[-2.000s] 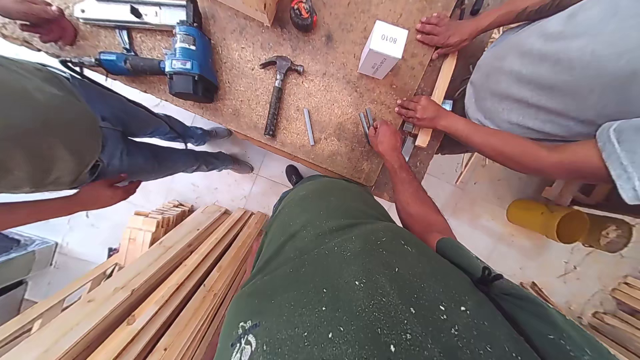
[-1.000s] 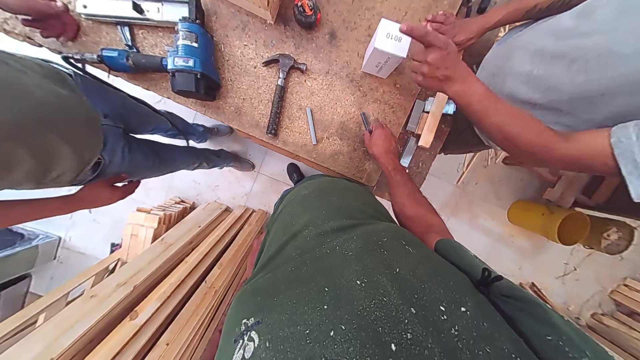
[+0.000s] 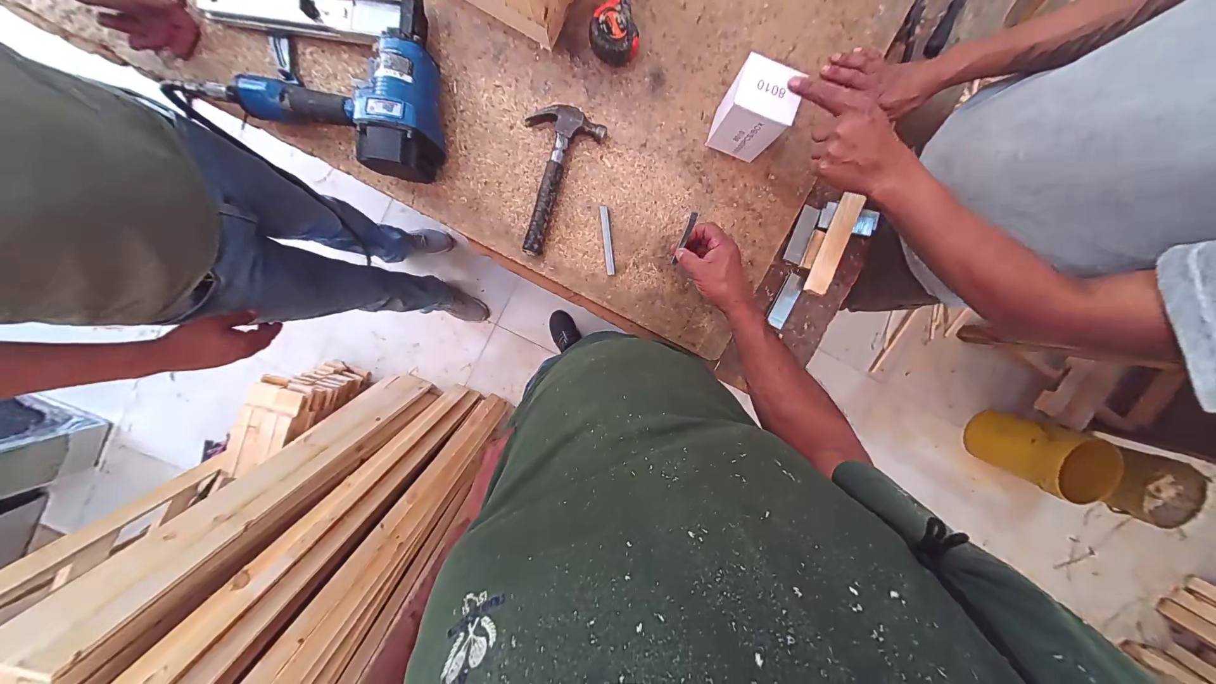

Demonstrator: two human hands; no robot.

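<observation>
My right hand [image 3: 714, 266] pinches a short grey strip of staples [image 3: 686, 236] between thumb and fingers, over the particleboard bench top [image 3: 646, 294] near its edge. Left of it a second strip of staples [image 3: 607, 240] lies on the board. Further left rests a claw hammer [image 3: 554, 180], its head away from me. A white cardboard box [image 3: 754, 106] stands beyond my hand, and a co-worker's finger reaches its right corner. My left hand is out of view.
A blue pneumatic nailer [image 3: 394, 104] and a tape measure [image 3: 614, 32] lie on the bench. At its right edge sit wood and metal pieces [image 3: 836, 244]. Co-workers stand left and right. Long planks [image 3: 247, 532] are stacked at lower left, a yellow tube [image 3: 1040, 456] at lower right.
Two seconds ago a co-worker's hand was beside mine near the bench edge; now it is up at the white box. My right hand has moved a little left, off the wood and metal pieces.
</observation>
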